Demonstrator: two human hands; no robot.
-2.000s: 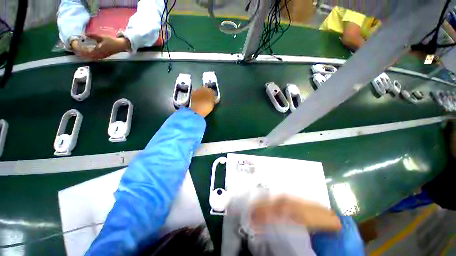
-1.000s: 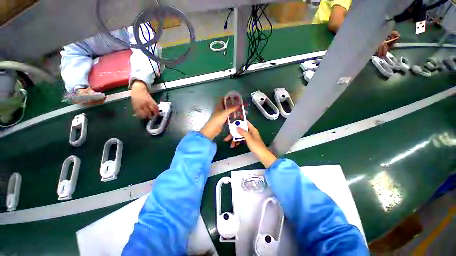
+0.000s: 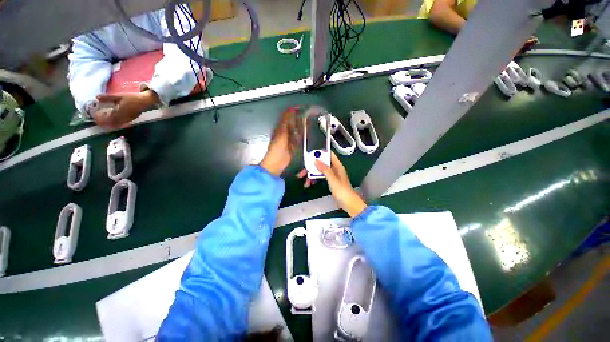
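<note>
A white oval housing [image 3: 317,155] is held upright over the belt, solid end with a dark round spot toward me. My right hand [image 3: 332,175] grips that solid end, thumb on its face. My left hand [image 3: 286,143] is raised along the housing's left side with fingers extended and slightly blurred; I see nothing held in it. The housing's far end looks pale and see-through; I cannot tell whether a clear cover is there. On the near boards, one housing [image 3: 301,292] lies by the edge, another [image 3: 354,310] right of it, and a clear shiny cluster [image 3: 336,236] above.
The green belt [image 3: 200,194] carries several housings at left and right. A slanted grey post [image 3: 445,110] crosses right of my hands. A coworker's hands [image 3: 120,109] are across the belt by a red pad [image 3: 136,75]. Cable loops [image 3: 251,33] hang overhead, with black wires [image 3: 344,40] behind.
My left hand has shifted from across the housing's slot to its left side. The coworker's hand has withdrawn from the belt. The belt housings appear farther left.
</note>
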